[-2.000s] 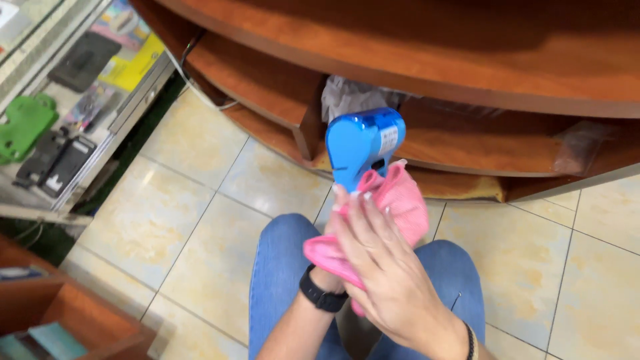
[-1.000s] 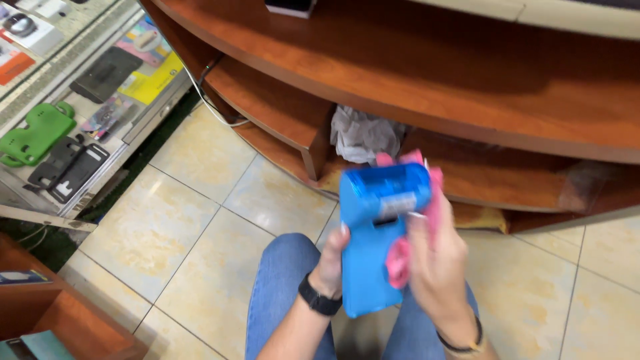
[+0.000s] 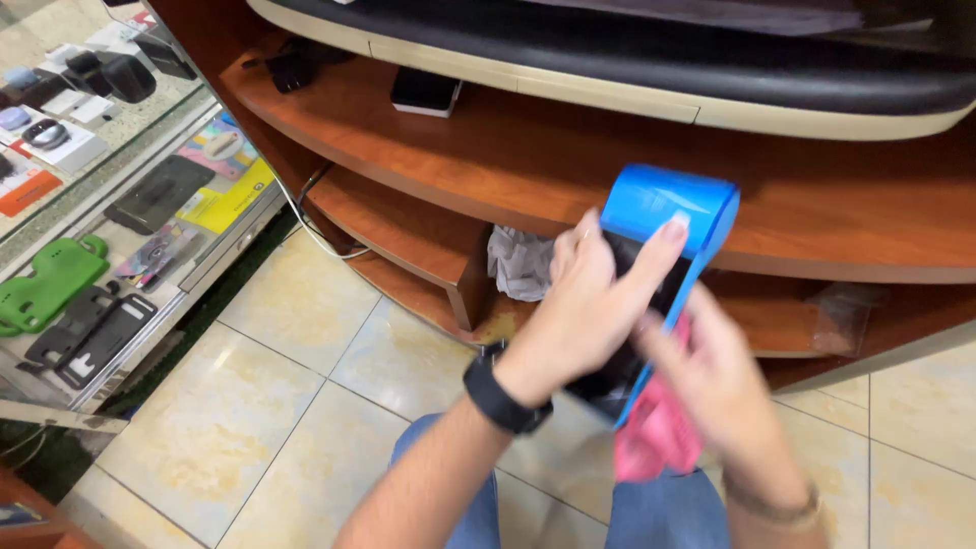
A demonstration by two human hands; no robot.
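A blue handheld payment terminal [image 3: 663, 200] with a dark screen is held tilted between my two hands, over my knees. My left hand [image 3: 587, 297], with a black watch on the wrist, grips it from the left, its thumb lying on the blue upper cover. On the lower right side, my right hand [image 3: 709, 366] holds the terminal's edge together with a pink cloth [image 3: 659, 435], which hangs below the palm. The right fingers are blurred, and part of the cloth is hidden behind the terminal and hand.
Curved wooden shelves [image 3: 526, 175] stand ahead, with crumpled white paper or plastic [image 3: 520, 263] in a lower compartment and a small dark-topped box [image 3: 425, 91] above. At the left is a glass display case [image 3: 164, 133] with phone cases. A white cable [image 3: 301, 213] hangs beside the shelves.
The terminal has turned so its dark screen shows; one second ago its plain blue back faced up. My left thumb has come onto its upper cover. The view has risen toward the shelves.
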